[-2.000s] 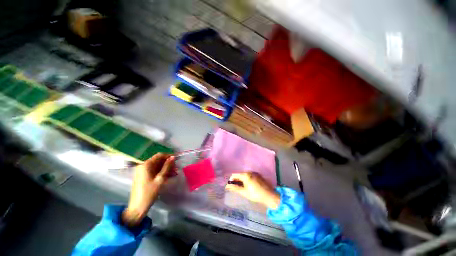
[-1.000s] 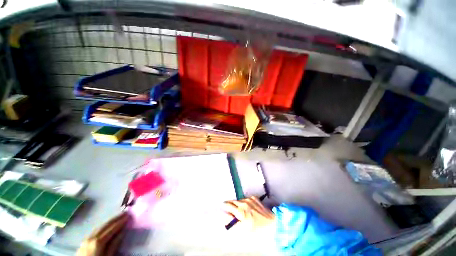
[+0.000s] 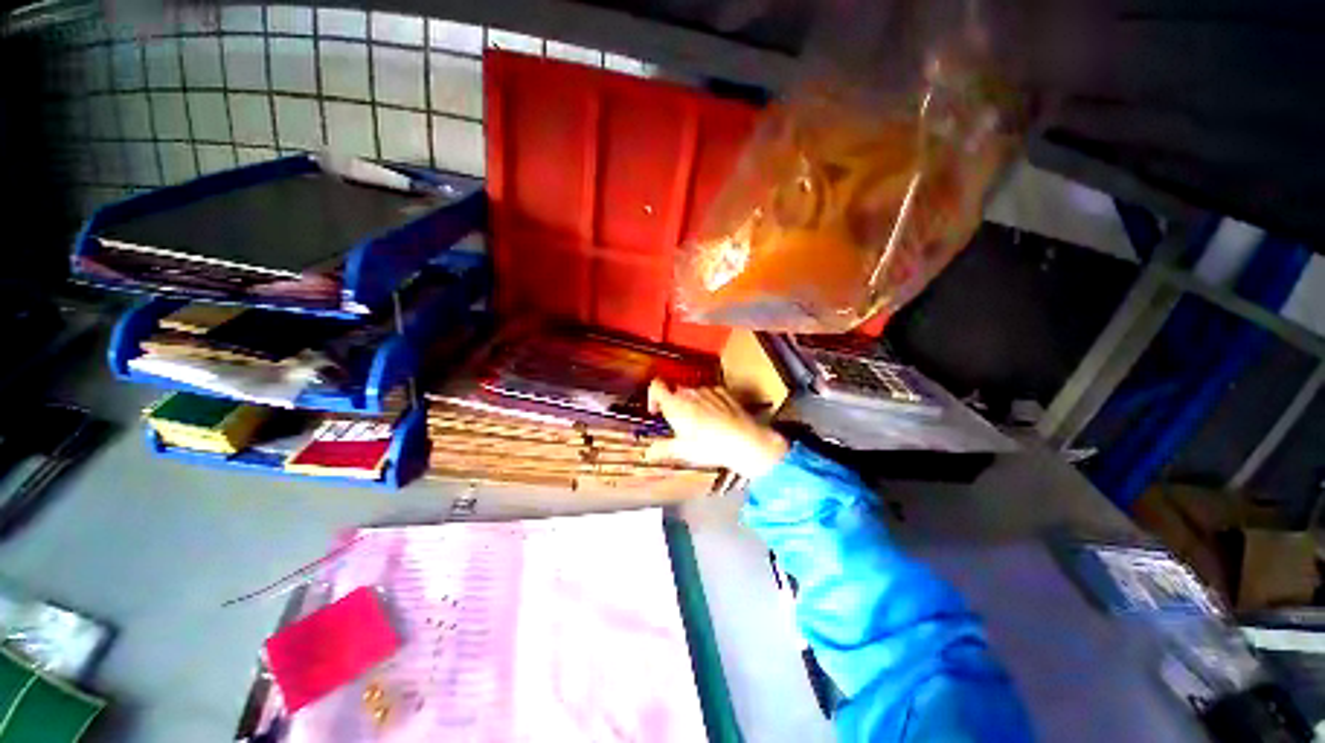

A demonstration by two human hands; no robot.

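Observation:
My right hand (image 3: 712,430) reaches forward to the right end of the stack of kraft envelopes (image 3: 538,453), its fingers on the stack's upper right edge. Whether it grips one is unclear. Dark and reddish clear-covered papers (image 3: 581,370) lie on top. Nearer me, pink and white record sheets (image 3: 509,624) lie over a board with a dark green right edge (image 3: 701,639). A pink-red card (image 3: 333,647) lies on their left part, with small brass-coloured pieces (image 3: 381,705) beside it. My left hand is out of the picture.
Blue three-tier letter trays (image 3: 375,276) stand back left. An orange-yellow clear bag (image 3: 857,218) hangs before the red panel (image 3: 589,189). A document box (image 3: 901,436) with a calculator (image 3: 857,375) stands right of the envelopes. Green panels (image 3: 44,708) lie at lower left.
My right hand has moved from the sheets forward to the envelope stack, and the pen no longer shows in it. My left hand has left the picture. The view has moved closer to the shelf.

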